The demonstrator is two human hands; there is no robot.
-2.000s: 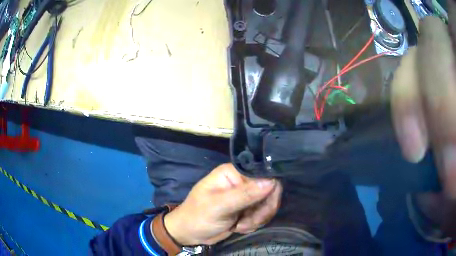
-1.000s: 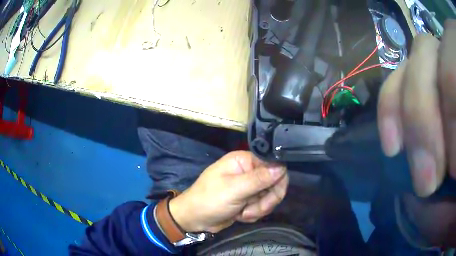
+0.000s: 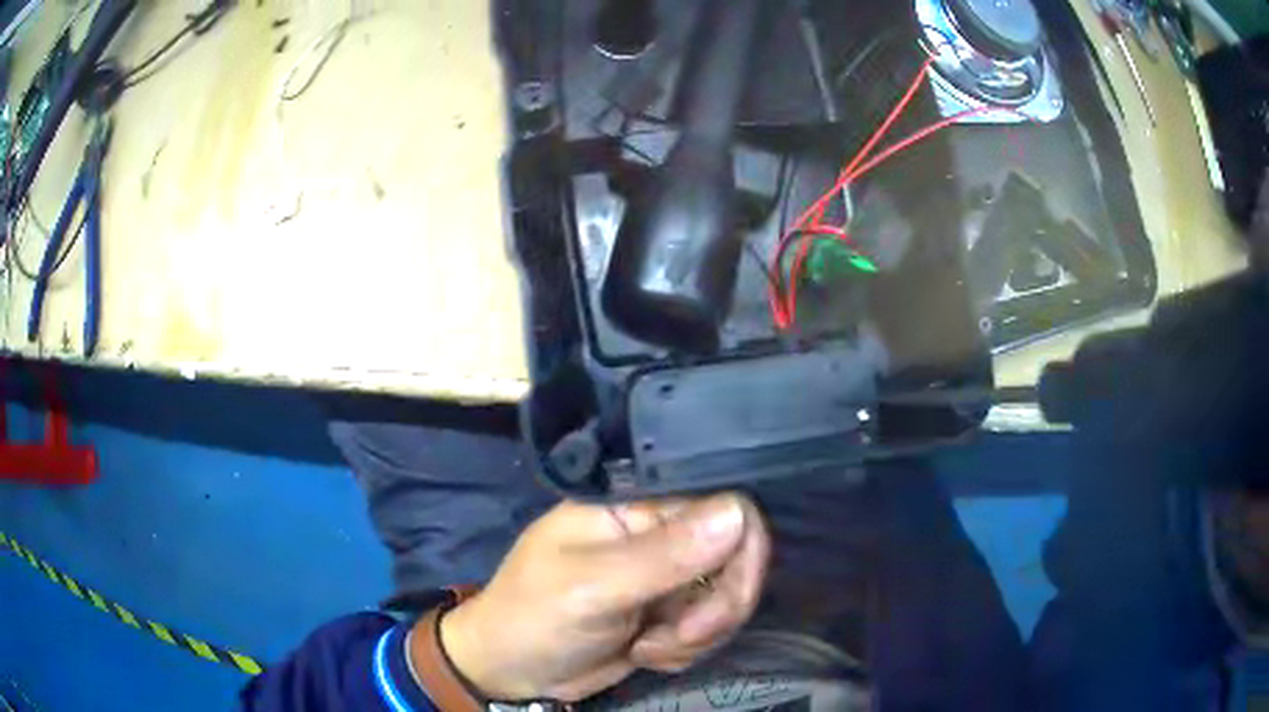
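Note:
The open black speaker shell (image 3: 550,327) overhangs the bench's front edge. Inside are a thick black tube (image 3: 675,264), red wires (image 3: 821,216) and a small green board (image 3: 835,260). A black cover plate (image 3: 745,417) lies along the near edge, with a bright spot at its right end. My left hand (image 3: 626,598) has thumb and fingers together against the shell's near rim; whether they grip it is unclear. A dark, blurred tool-like shape (image 3: 1113,390) points at the plate from the right. My right hand is too dark and cut off to make out.
The other shell half (image 3: 1099,278) lies beyond on the right, with a speaker driver (image 3: 995,56) at its far end. Blue-handled pliers (image 3: 70,257) and dark cables lie on the tan bench (image 3: 348,181) at left. Thin tools lie at far right. Blue floor is below the bench edge.
The shell and left hand sit further left in view. The right fingers, visible before, no longer show clearly. The dark tool shape has drawn back from the plate's left end towards the right.

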